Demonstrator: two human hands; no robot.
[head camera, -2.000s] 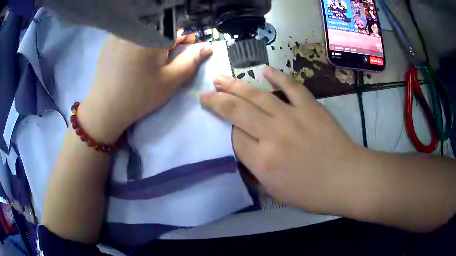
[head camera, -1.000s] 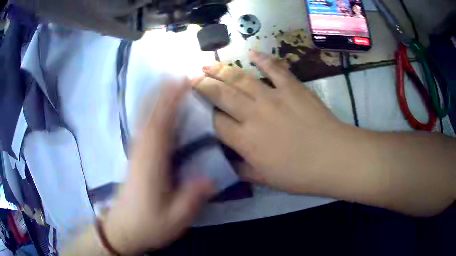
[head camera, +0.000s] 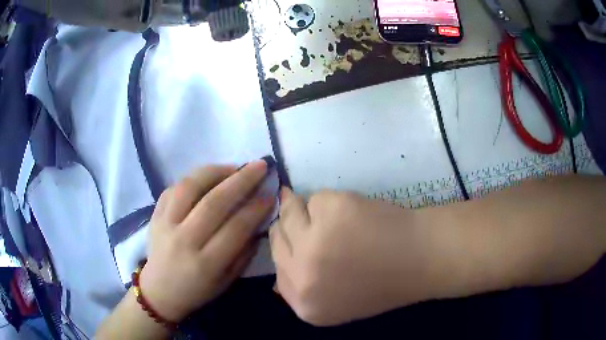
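A pale garment panel (head camera: 199, 99) with dark seam strips lies from under the sewing machine head (head camera: 100, 13) down to the table's front edge. My left hand (head camera: 206, 232) lies on its lower part, fingertips on a small dark folded bit at the right edge. My right hand (head camera: 339, 246) is beside it with curled fingers, thumb and fingertips pinching the panel's right edge near the front of the table. What lies under both hands is hidden. The needle area is mostly out of the picture.
A smartphone (head camera: 418, 20) with a lit screen stands at the top, its black cable (head camera: 442, 126) running to the front. Scissors (head camera: 531, 99) with red and green handles lie right of it. More pale and dark cut fabric (head camera: 60, 219) hangs at the left. Ruler markings run along the table front.
Both hands have moved away from the machine head towards the table's front edge. The right hand has curled at the panel's edge. The view has shifted, and the panel lies flatter.
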